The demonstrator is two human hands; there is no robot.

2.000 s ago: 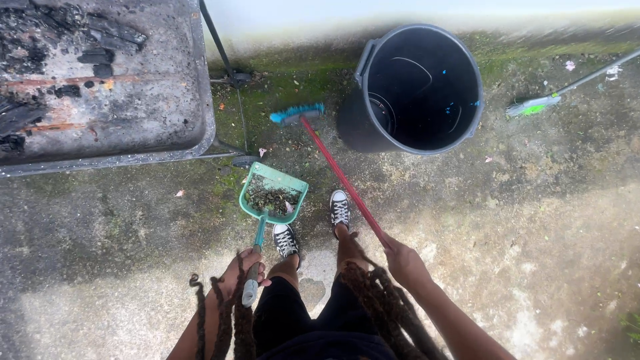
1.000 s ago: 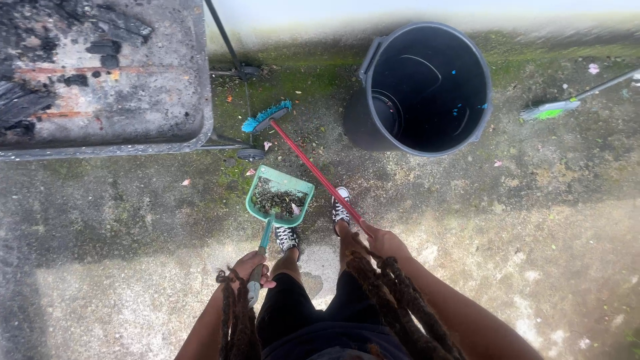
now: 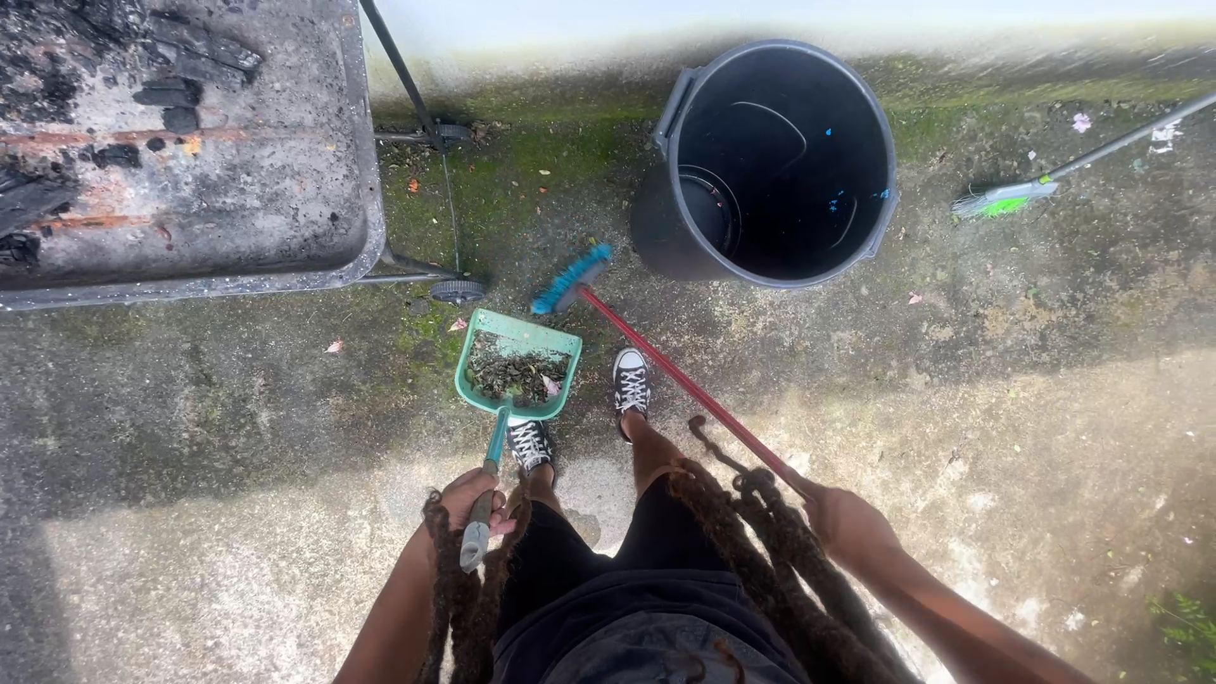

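My left hand [image 3: 483,503] grips the handle of a green plastic dustpan [image 3: 520,329]. Dry leaf litter and dirt [image 3: 518,373] with a pinkish petal lie in the pan. My right hand [image 3: 845,527] is closed around the red handle of a push broom [image 3: 689,385]. Its blue bristles [image 3: 572,278] are just beyond the dustpan's upper right corner, apart from it. A tall dark plastic bin [image 3: 655,223] stands to the right of the broom head, with small blue bits inside.
A metal grill tray [image 3: 275,209] holding charcoal is at upper left, its wheels [image 3: 458,290] near the dustpan. Another broom [image 3: 1026,195] with grey and green bristles lies at right. A pale wall [image 3: 570,57] runs behind. My sneakers [image 3: 632,383] stand on stained concrete [image 3: 237,418].
The blue broom head has moved right, away from the grill's wheel, toward the bin. The dustpan stays in my left hand and the broom in my right.
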